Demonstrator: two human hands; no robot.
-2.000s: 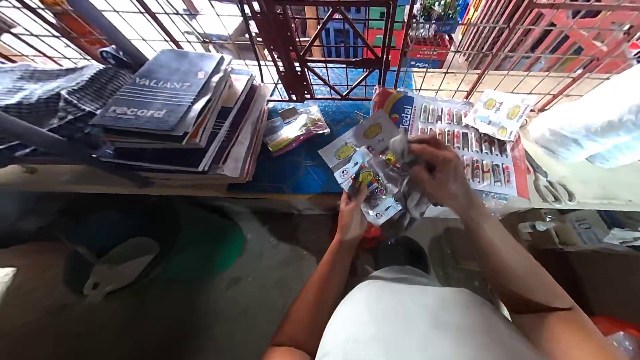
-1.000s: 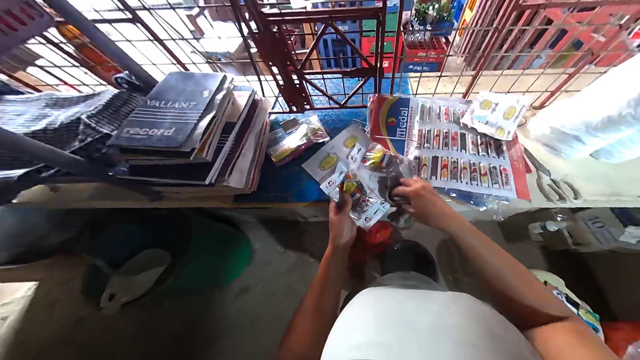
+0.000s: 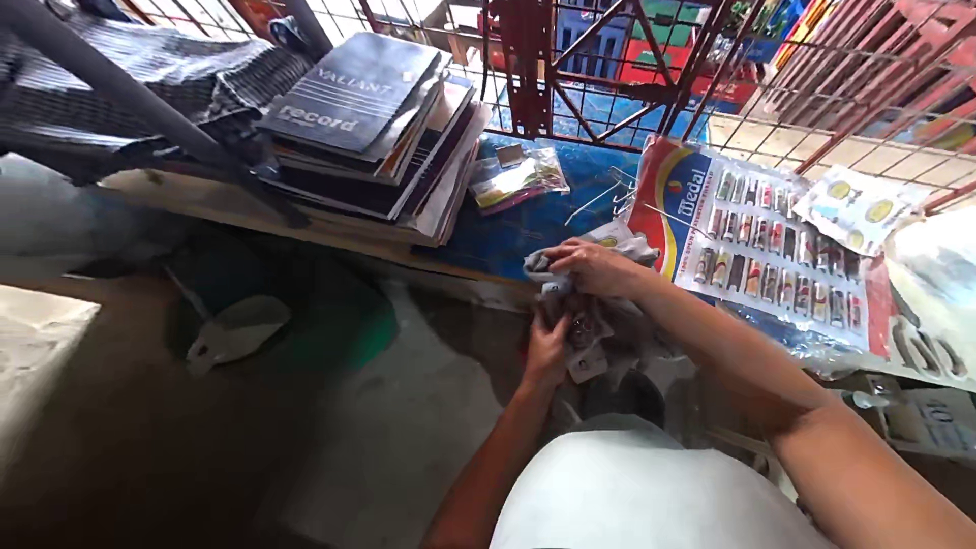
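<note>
Just off the front edge of the blue tabletop (image 3: 503, 236), my left hand (image 3: 550, 347) grips small clear plastic packets (image 3: 587, 328) with printed cards. My right hand (image 3: 591, 267) is closed on a crumpled, greyish part of the same bundle, above and slightly right of the left hand. What the packets contain is too blurred to tell. Beyond the right hand, thin metal wire hooks (image 3: 621, 194) lie on the tabletop. To the right is a Medal display card (image 3: 694, 206) with rows of small thread tubes, and a printed packet (image 3: 862, 206) rests on its upper corner.
A stack of record books (image 3: 358, 99) stands at the left, beside a small plastic packet (image 3: 518, 179). Scissors (image 3: 926, 347) lie at the far right. A rusty metal grille (image 3: 595, 69) rises along the back edge. A green tub (image 3: 366, 328) is below the table at the left.
The packets, spread over the table edge a second ago, are now bunched between my hands. My right hand has moved to the upper side of the bundle. The wire hooks now show on the tabletop.
</note>
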